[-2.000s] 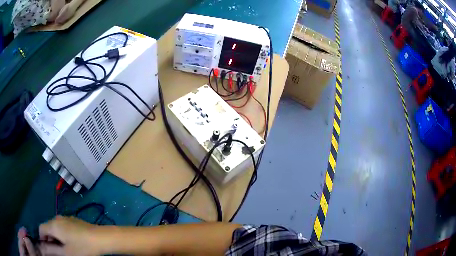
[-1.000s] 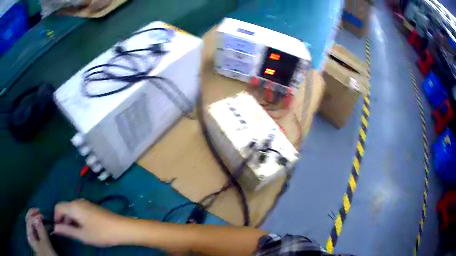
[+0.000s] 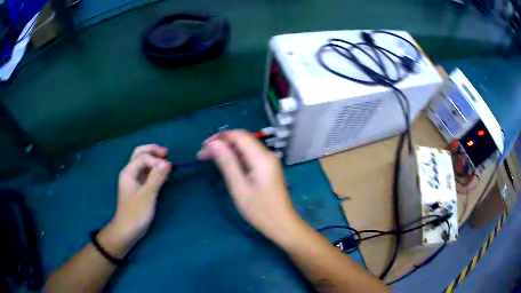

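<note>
My left hand (image 3: 140,186) and my right hand (image 3: 248,177) are over the mat, a short gap apart. A thin dark cable (image 3: 191,165) runs between their fingertips. My left fingers pinch its left end; any plug there is hidden. My right thumb and fingers are at its other side, blurred, so their grip on it is unclear. The large white power supply (image 3: 348,111) stands just right of my right hand, with a red-orange plug (image 3: 258,134) at its front knobs.
Black headphones (image 3: 185,39) lie at the back. A dark item (image 3: 17,240) is at the left edge. Coiled black cable (image 3: 365,66) lies on the large supply. A test box (image 3: 437,189) and a small power supply (image 3: 465,120) stand on cardboard (image 3: 365,171) at the right.
The view has swung left, so the equipment sits farther right. Both hands are now fully visible and farther apart, with cable showing between them.
</note>
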